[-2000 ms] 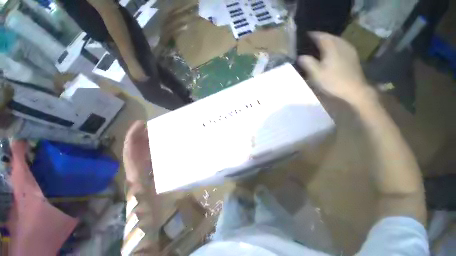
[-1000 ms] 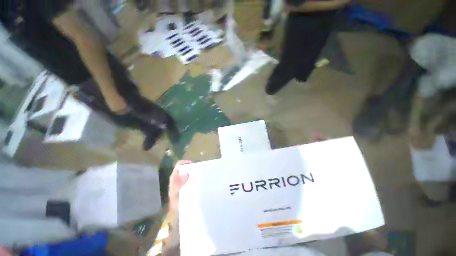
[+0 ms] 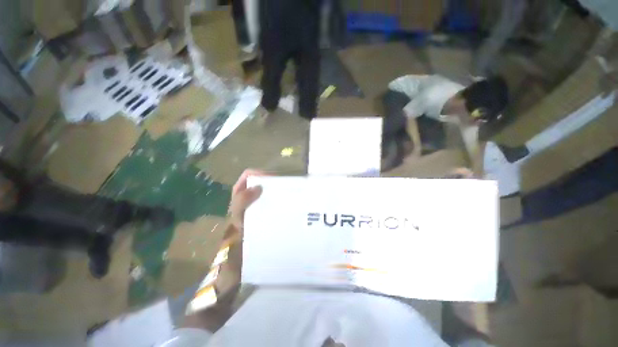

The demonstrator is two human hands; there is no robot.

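Note:
A white retail carton (image 3: 440,237) with black FURRION lettering and a small orange-edged label is held upright in front of my body. A small white tab (image 3: 345,146) stands up behind its top edge. My left hand (image 3: 245,196) holds the carton's upper left corner, thumb on the front. Seal stickers (image 3: 211,274) with orange edges are stuck along my left forearm. My right hand (image 3: 463,173) is mostly hidden behind the carton; only fingertips show at the upper right edge, and part of the forearm shows below.
A person (image 3: 434,101) crouches ahead right; another in dark trousers (image 3: 291,57) stands ahead. Legs (image 3: 61,210) reach in from the left. White printed sheets (image 3: 129,85) and plastic scraps lie on cardboard over the green floor (image 3: 173,179). A white carton (image 3: 139,329) sits lower left.
The carton has turned from its printless-looking slant to face me, now squarer and slightly higher and further left. My view has swung right, bringing the crouching person nearer the middle.

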